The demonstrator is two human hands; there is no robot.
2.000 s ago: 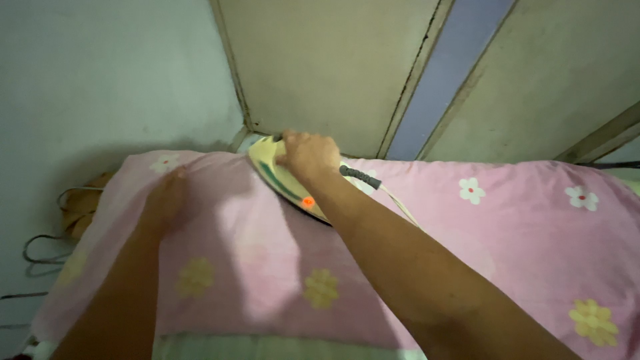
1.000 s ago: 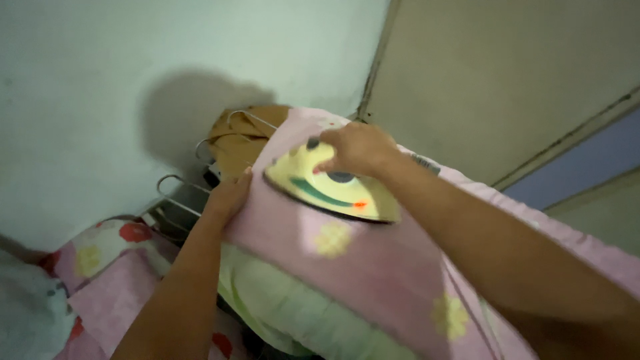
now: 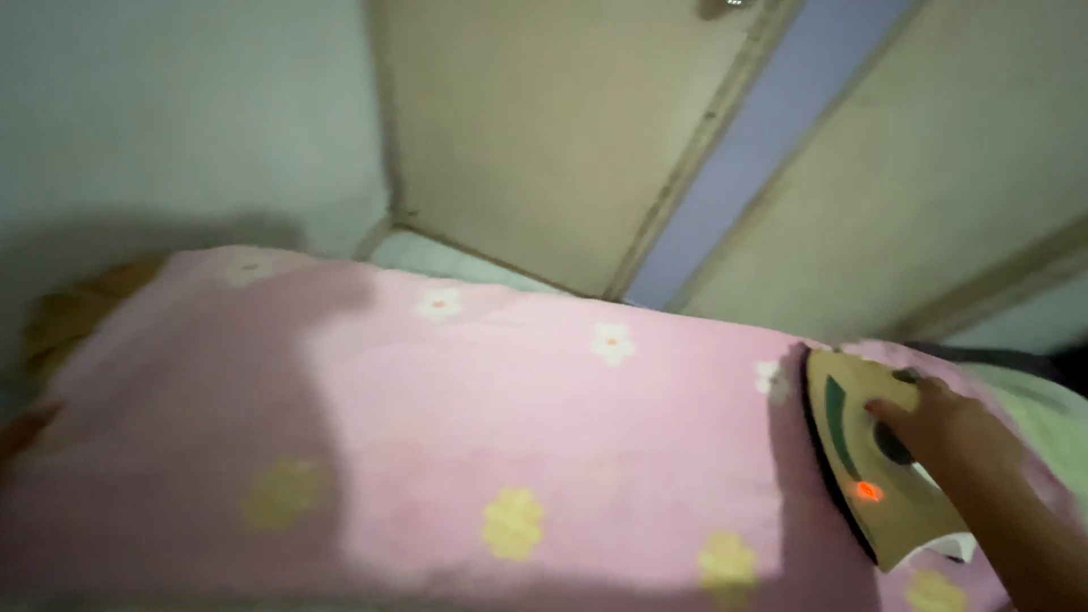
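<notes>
A pink cloth with white and yellow flowers (image 3: pixel 561 416) lies spread over a long padded surface. My right hand (image 3: pixel 948 425) grips the handle of a yellowish clothes iron (image 3: pixel 858 459), which stands on the cloth's right part with its tip pointing to the far edge. An orange light glows on the iron, and the hand hides most of its handle. At the left edge of the view, my left hand (image 3: pixel 30 429) is at the cloth's left side. Only its fingers show, blurred, so its hold on the cloth is unclear.
Behind the cloth stand a beige door panel (image 3: pixel 544 127) and a bluish-purple strip (image 3: pixel 765 153). Brown fabric (image 3: pixel 81 319) hangs beyond the left end. Pale green fabric (image 3: pixel 1020 408) shows past the right end, and a pale wall (image 3: pixel 170 110) rises at the left.
The iron, in my right hand, has moved from the cloth's left end to its right part. My left hand is now mostly out of view. The view has swung back toward the door.
</notes>
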